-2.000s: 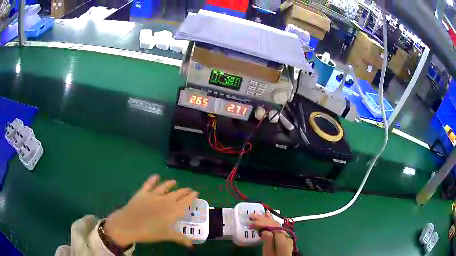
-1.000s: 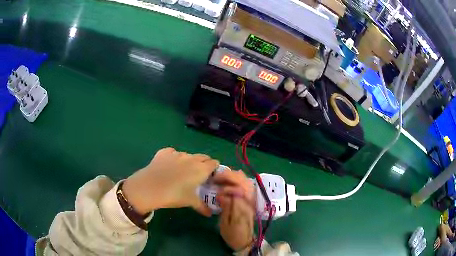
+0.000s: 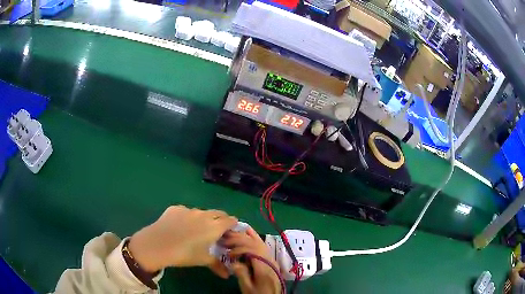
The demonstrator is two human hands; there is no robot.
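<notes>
A white plug adapter [image 3: 239, 228] is at the left part of the power strip, mostly covered by both hands. My left hand [image 3: 178, 238] grips its left side from above. My right hand [image 3: 253, 261] is at its front ports, holding a test lead with red and black wires [image 3: 267, 265]; the plug end is hidden by the fingers. A second white adapter [image 3: 300, 244] sits on the power strip [image 3: 325, 256], with red-black wires across it. The panel meter [image 3: 270, 116] reads 2.66 and 2.72 in red.
The electronic load [image 3: 282, 86] with green-lit screen stands on a black box [image 3: 276, 181] behind the hands. A tape roll [image 3: 386, 150] lies there. White adapters [image 3: 29, 142] lie at left by a blue mat [image 3: 17, 100]; more [image 3: 484, 283] lie lower right. A white cord [image 3: 403, 232] curves right.
The meter went from 0.00 on both displays to 2.66 and 2.72. My right hand has moved from the right adapter to the left one since the earliest frame. The view has shifted.
</notes>
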